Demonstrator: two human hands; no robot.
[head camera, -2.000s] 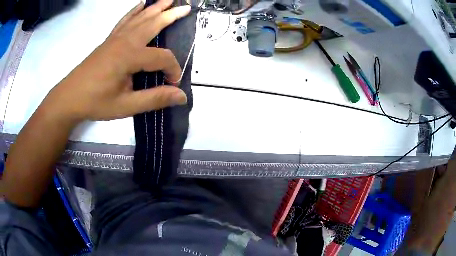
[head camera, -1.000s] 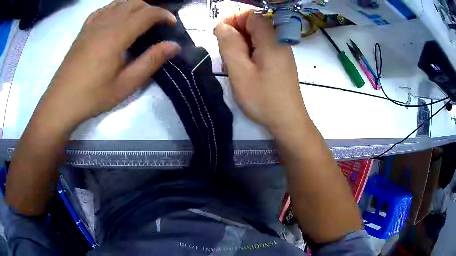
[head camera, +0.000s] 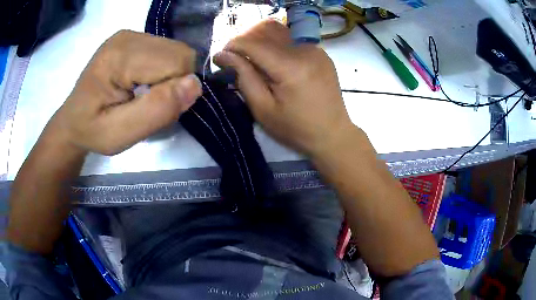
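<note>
A dark fabric strip (head camera: 226, 137) with rows of white stitches runs from the machine area down over the table's front edge. My left hand (head camera: 138, 94) is closed on the strip's left side, thumb and bent fingers pinching it. My right hand (head camera: 282, 82) is beside the strip on the right, fingers bent together; a white thread (head camera: 207, 58) shows near its fingertips, and whether it pinches thread or fabric is hidden. The lit needle area (head camera: 235, 20) lies just behind my right hand.
A grey-blue cylinder (head camera: 304, 24), yellow-brown scissors (head camera: 347, 20), a green-handled screwdriver (head camera: 401, 69) and a small blue and pink tool (head camera: 422, 65) lie right of the needle area. Dark fabric (head camera: 53, 20) is heaped far left. A tape ruler (head camera: 147, 192) runs along the front edge.
My right hand has come in from out of the work area and then moved left to the strip. My left hand has closed on the strip and moved slightly down.
</note>
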